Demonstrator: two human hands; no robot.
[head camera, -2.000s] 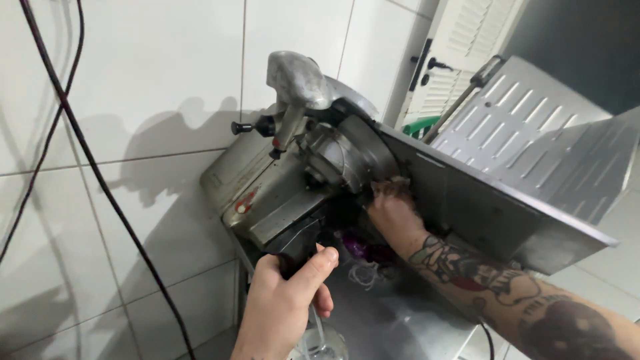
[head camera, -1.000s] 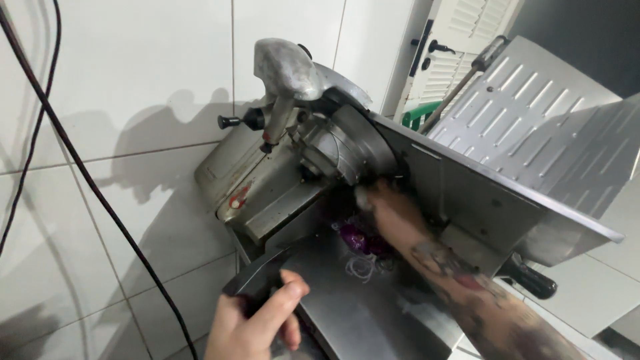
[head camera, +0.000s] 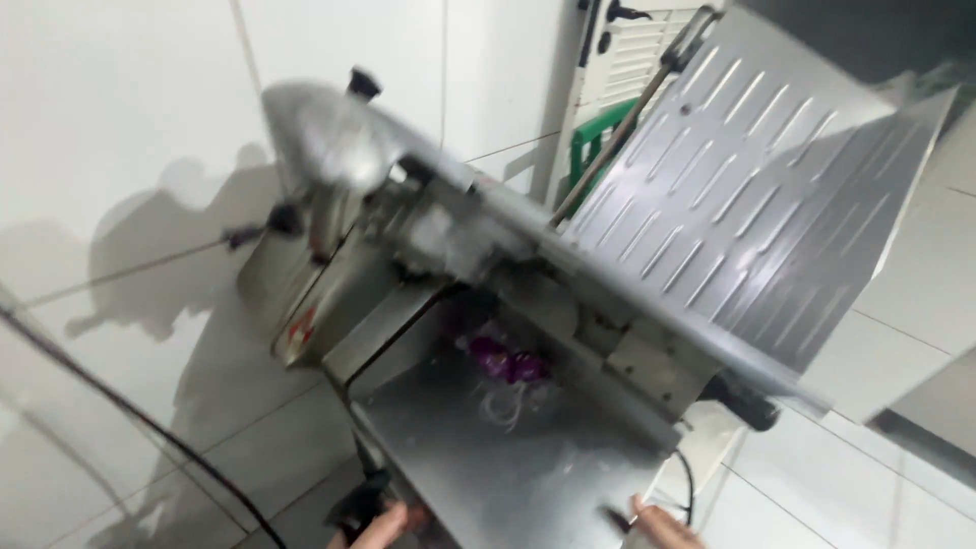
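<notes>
A metal meat slicer (head camera: 335, 290) stands against the tiled wall, with its slotted carriage plate (head camera: 724, 175) at the upper right. On its lower metal tray (head camera: 488, 457) lie purple onion pieces (head camera: 507, 364) and a few pale rings. My left hand (head camera: 385, 526), mostly cut off at the bottom edge, is by the tray's left side, against a dark object (head camera: 362, 499) whose kind is unclear. My right hand (head camera: 663, 526) is at the tray's right edge, beside a small dark blurred thing; whether it holds that thing is unclear.
A black cable (head camera: 152, 431) hangs at the left in front of the white tiles. Another dark cord (head camera: 690, 480) curves near my right hand. Behind the slicer are a white louvred door (head camera: 640, 53) and a green plastic object (head camera: 598, 133), partly hidden.
My right hand has left the area beside the slicer's blade housing and moved down to the tray's right edge. The purple pieces are more exposed. The view has shifted.
</notes>
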